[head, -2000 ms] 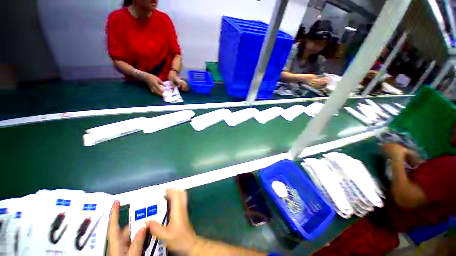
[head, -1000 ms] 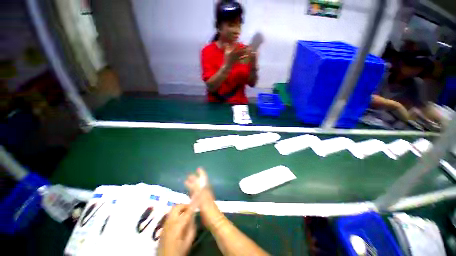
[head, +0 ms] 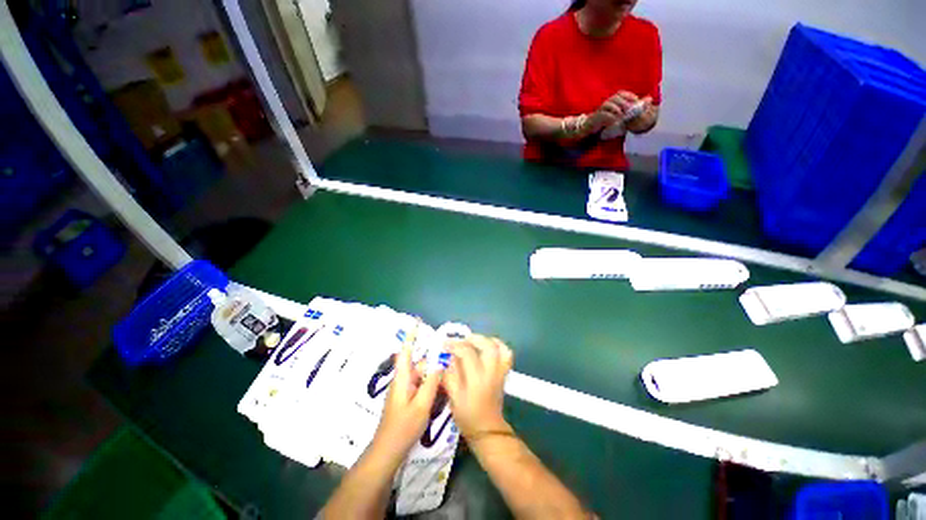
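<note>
A printed retail pack point(head: 426, 469) lies face up in front of me, at the right end of the fanned pack pile point(head: 330, 381). My left hand point(head: 406, 391) holds its upper left side and my right hand point(head: 475, 381) its upper right side. The fingers of both hands meet near the pack's hang-tab end and cover much of it. The fanned packs show dark looped cables and small blue blocks. Whether something small is between my fingers cannot be told.
A white pack point(head: 711, 377) lies face down on the conveyor belt, with a row of packs point(head: 690, 273) behind it. A blue basket point(head: 168, 310) and a white bottle point(head: 244, 320) stand left. A white rail point(head: 609, 414) borders the belt. A person in red works opposite, beside blue crates point(head: 833, 142).
The view has swung left. My hands have moved from above the rail down onto a pack at the pile's right end. The packs on the belt have shifted right in view.
</note>
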